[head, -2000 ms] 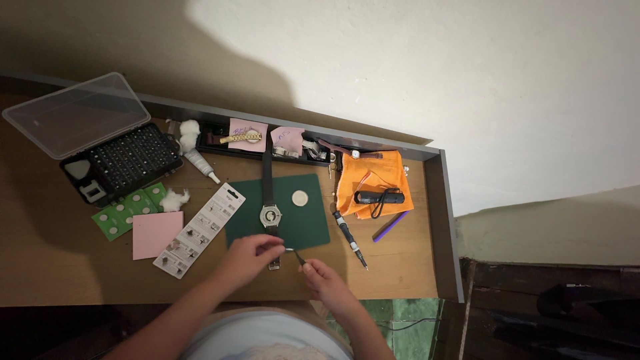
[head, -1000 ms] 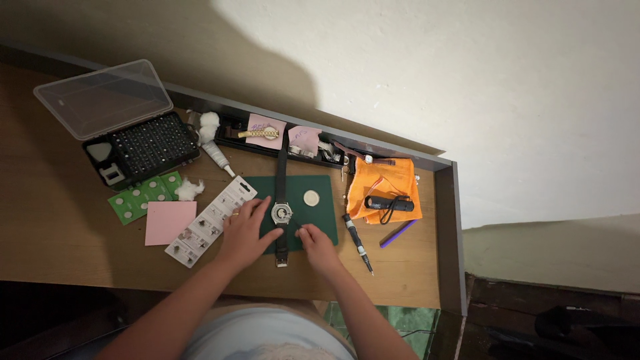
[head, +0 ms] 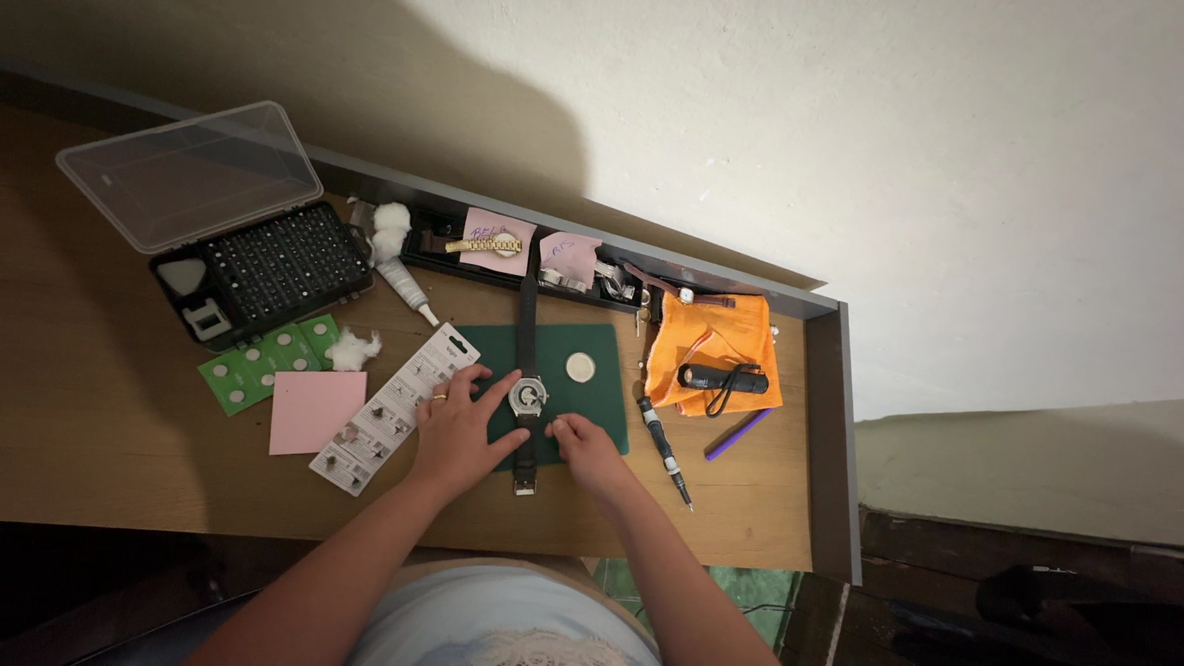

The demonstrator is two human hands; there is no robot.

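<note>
A wristwatch with a dark strap lies face down on a green mat, its inner works showing. My left hand steadies it, with thumb and forefinger spread at the left side of the case. Just right of the strap, my right hand has its fingers curled together; whether something small is between them cannot be made out. A round metal watch back rests on the mat above my right hand. Under the fingers of my left hand lies part of a printed blister card.
Left are a bit case, green button-cell cards, pink notes and a tube. Behind, a black tray holds watches. Right are an orange cloth, a flashlight, a precision screwdriver and a purple stick.
Two seconds ago both hands were together below the watch, with a thin tool at my right fingers. They have since moved apart, to either side of the watch.
</note>
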